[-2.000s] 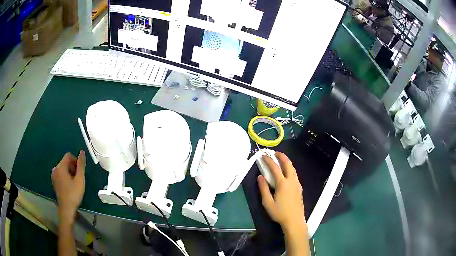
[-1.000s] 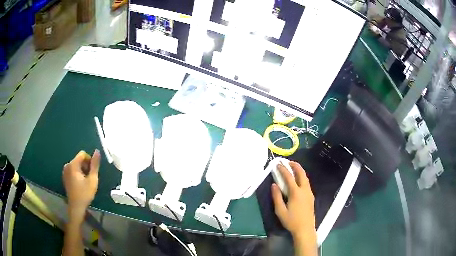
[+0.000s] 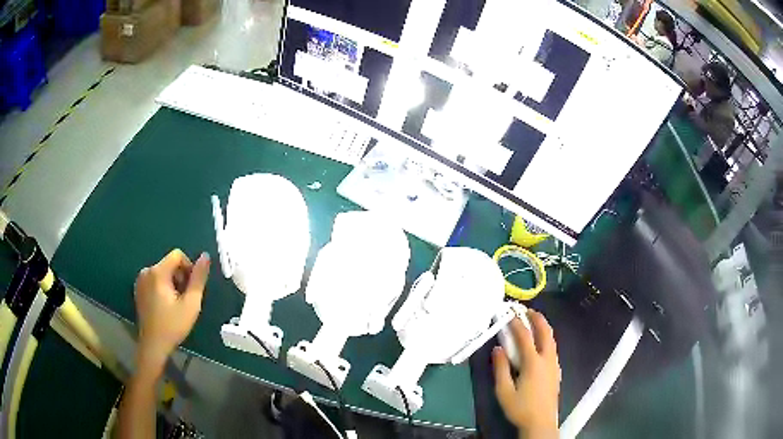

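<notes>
Three white PTZ cameras stand in a row on the green bench: left (image 3: 268, 231), middle (image 3: 359, 273) and right (image 3: 455, 300). They stand on wall-mount brackets at the front edge, with black leads. No lens face shows. My right hand (image 3: 531, 377) rests over the white computer mouse (image 3: 510, 345) beside the right camera's antenna, covering most of it. My left hand (image 3: 169, 300) is left of the left camera, apart from it, with fingers loosely curled, thumb apart and nothing visible in it. A large monitor (image 3: 481, 94) shows several overexposed camera pictures.
A white keyboard (image 3: 257, 110) and a flat pale tray (image 3: 403, 193) with small bits lie below the monitor. A yellow tape roll (image 3: 520, 273) lies near the mouse. A blurred black label printer (image 3: 652, 283) with a white strip is at right. People are at upper right.
The whole view has shifted, so bench, cameras and both hands appear farther right. The middle and right camera heads look slightly turned. My right hand stays on the mouse; my left hand stays beside the left camera.
</notes>
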